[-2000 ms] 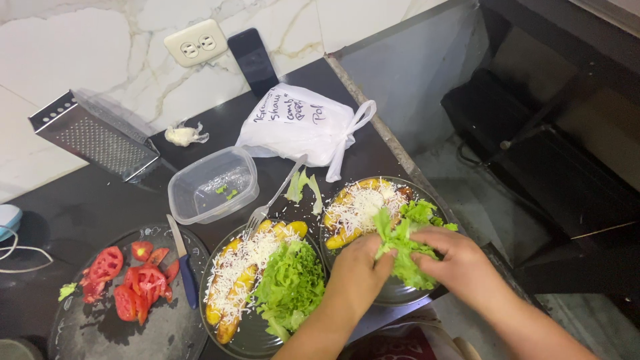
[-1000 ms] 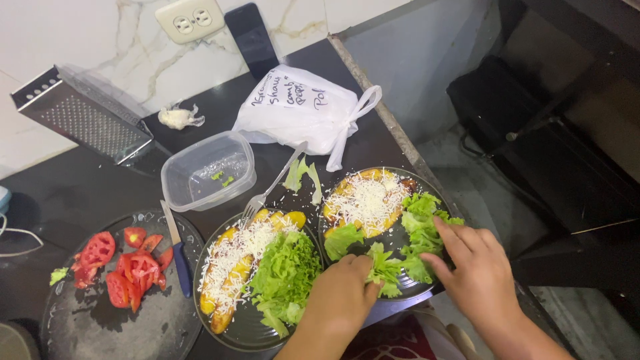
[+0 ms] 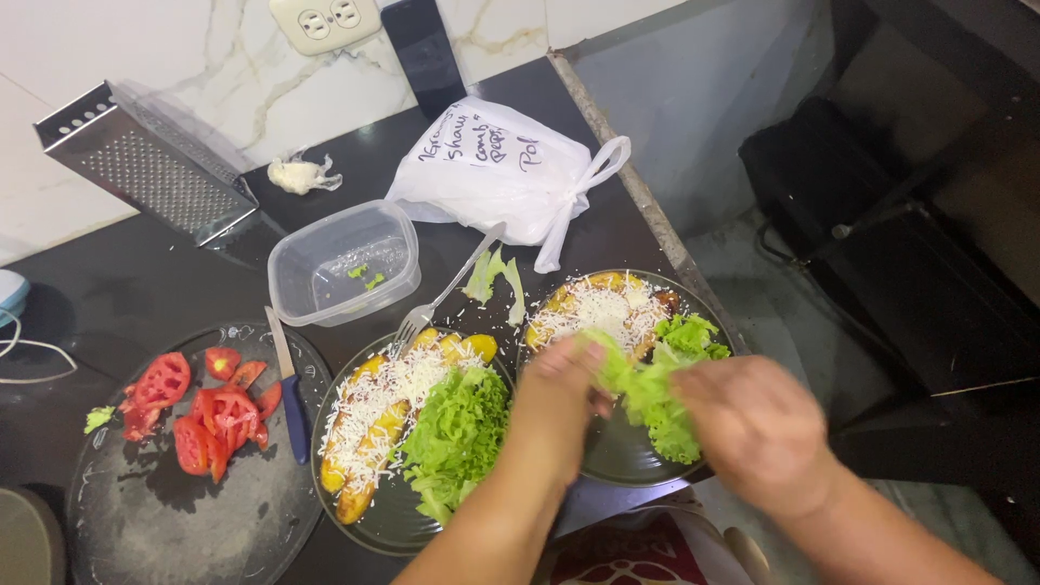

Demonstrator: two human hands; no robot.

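Over the right dark plate (image 3: 617, 455), my left hand (image 3: 561, 398) grips one end of a torn lettuce piece (image 3: 609, 357) between thumb and fingers. My right hand (image 3: 756, 431) is at the other side of the lettuce, its fingers curled on it and slightly blurred. That plate also bears fried plantain with grated white cheese (image 3: 605, 313) and more green lettuce (image 3: 691, 337) at its right edge. Beside it, the left dark plate (image 3: 390, 528) holds plantain slices under grated cheese (image 3: 382, 406) and a heap of curly lettuce (image 3: 459, 439). A fork (image 3: 447, 288) rests on its rim.
Sliced tomatoes (image 3: 219, 422) and a blue-handled knife (image 3: 290, 390) lie on a round dark board (image 3: 203, 528). Behind are a metal box grater (image 3: 154, 162), a clear plastic container (image 3: 345, 264), a tied white bag (image 3: 504, 171) bearing writing, and a phone (image 3: 422, 57). The counter edge (image 3: 626, 179) runs along the right.
My left hand has risen from the plate's front left with lettuce in its fingers. My right hand has closed in from the right, its fingers more curled than a second ago.
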